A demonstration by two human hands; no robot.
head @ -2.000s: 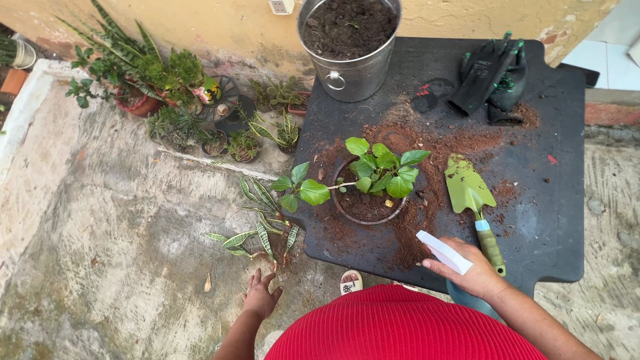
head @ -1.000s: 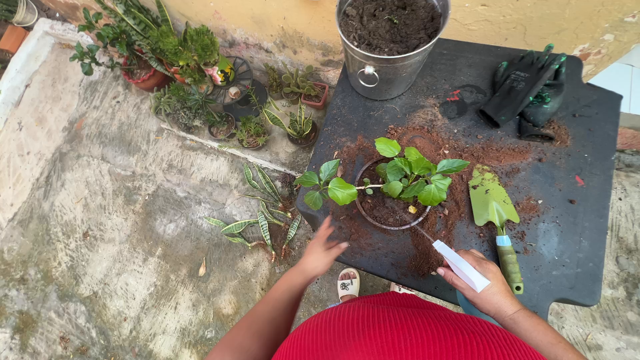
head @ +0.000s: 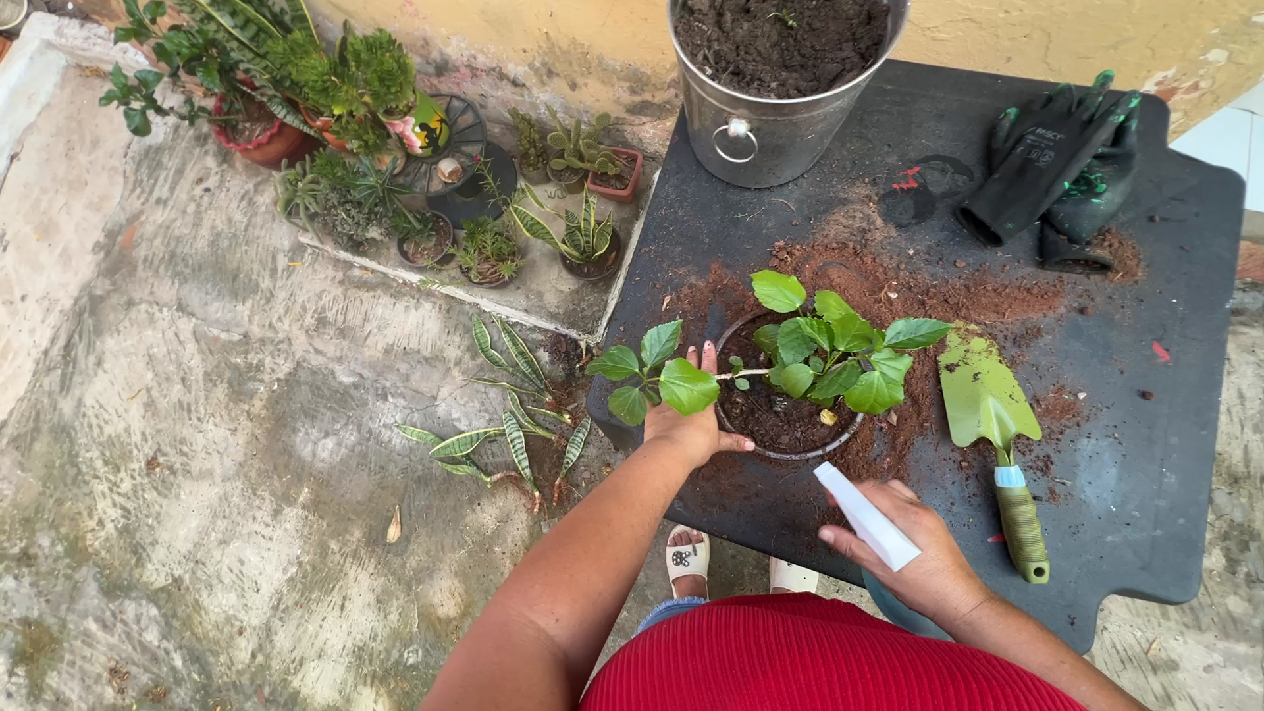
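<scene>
My left hand (head: 688, 427) reaches the left side of a round pot (head: 802, 455) of soil, its fingers spread at the rim and partly under leaves. A leafy green plant (head: 839, 346) grows in the pot, with one stem leaning out to the left over that hand. In my right hand (head: 913, 553) is a white spray-bottle head (head: 867, 516), just below and right of the pot; a bluish body below it is mostly hidden. A green garden trowel (head: 990, 395) with soil on its blade lies right of the pot on the dark table (head: 1136, 494).
A metal bucket (head: 765, 128) of soil stands at the table's back, with black gloves (head: 1057, 168) to its right. Reddish soil (head: 889, 267) is scattered around the pot. Uprooted snake plants (head: 515, 439) lie on the concrete floor, left of the table; potted plants (head: 588, 237) stand by the wall.
My left hand has moved from beside the table to the pot's left rim. My right hand still holds the spray-bottle head near the pot. The view has shifted somewhat.
</scene>
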